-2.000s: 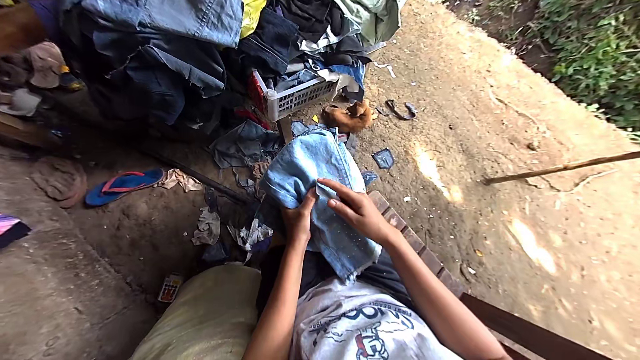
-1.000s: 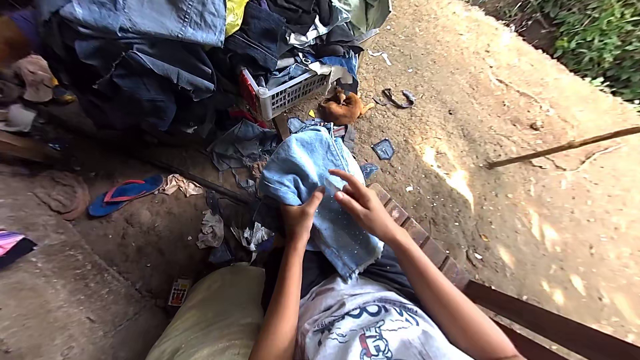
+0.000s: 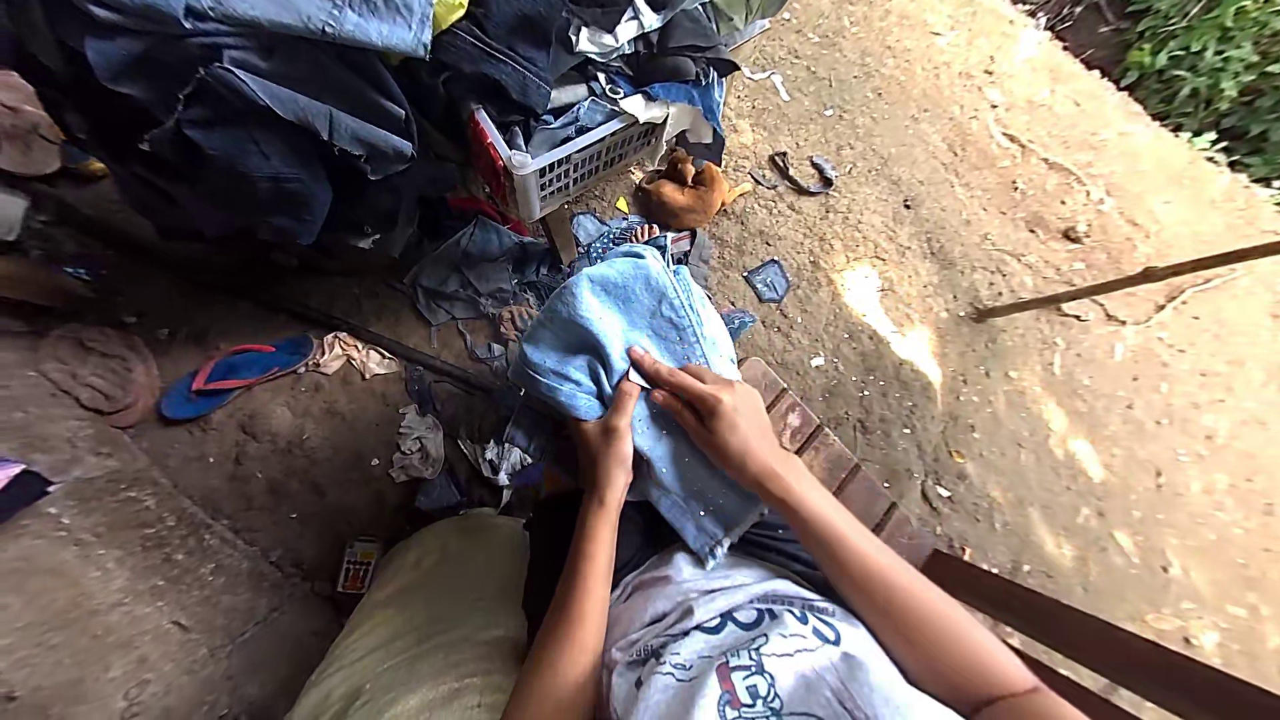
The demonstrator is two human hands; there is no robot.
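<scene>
A piece of light blue denim, cut or frayed at its lower edge, lies across my lap. My left hand grips a fold of it from below, thumb on top. My right hand rests on the cloth just to the right, its fingertips meeting the left thumb. A small pale thing, perhaps a blade or a bit of cloth, shows between the fingertips; it is too small to name.
Beyond the denim stand a white plastic crate of cloth scraps and a heap of dark jeans. A brown animal lies curled beside the crate. A blue flip-flop is at left, a wooden slatted bench under me, a stick at right.
My right hand, lifted a little with its index finger raised one second ago, is now down against the denim near my left thumb. The left hand keeps its hold.
</scene>
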